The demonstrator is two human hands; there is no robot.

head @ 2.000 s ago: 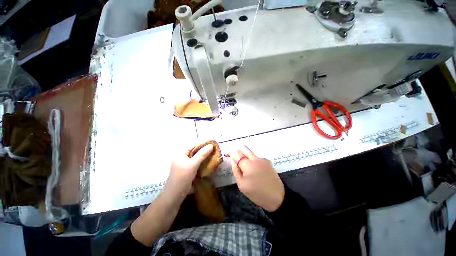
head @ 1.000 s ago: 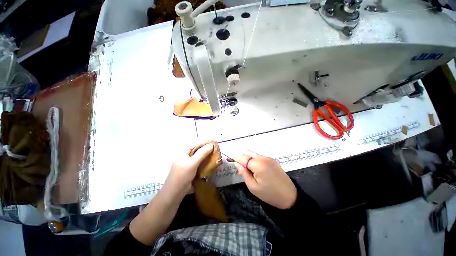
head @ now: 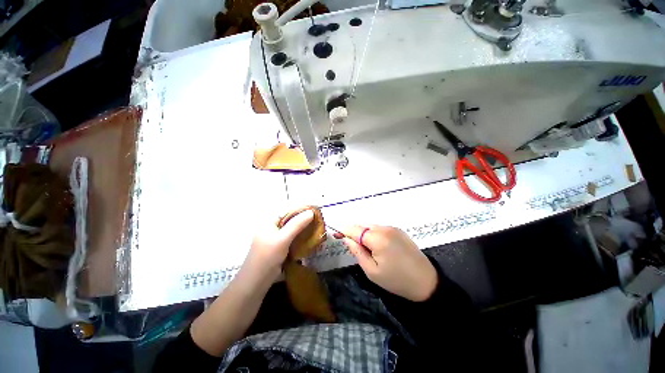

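Note:
My left hand (head: pixel 273 248) grips a folded brown fabric band (head: pixel 310 291) at the table's front edge; its lower end hangs toward my lap. My right hand (head: pixel 390 258) is just right of the band, thumb and forefinger pinched on a small thin pointed tool (head: pixel 336 234). The tool's tip points at the band's right edge; whether it touches is too small to tell. An orange-tan fabric piece (head: pixel 283 157) lies left of the needle area of the sewing machine (head: pixel 408 80).
Red-handled scissors (head: pixel 484 173) lie right of the needle, near a small dark metal bar (head: pixel 437 148). A tied brown bundle (head: pixel 33 233) and a white cord loop (head: pixel 77 233) are at the far left. Brown pieces fill a white tub (head: pixel 175 29) behind.
My right hand has moved right, away from the band, and the small tool now shows between its fingers. My left hand holds the band in nearly the same place.

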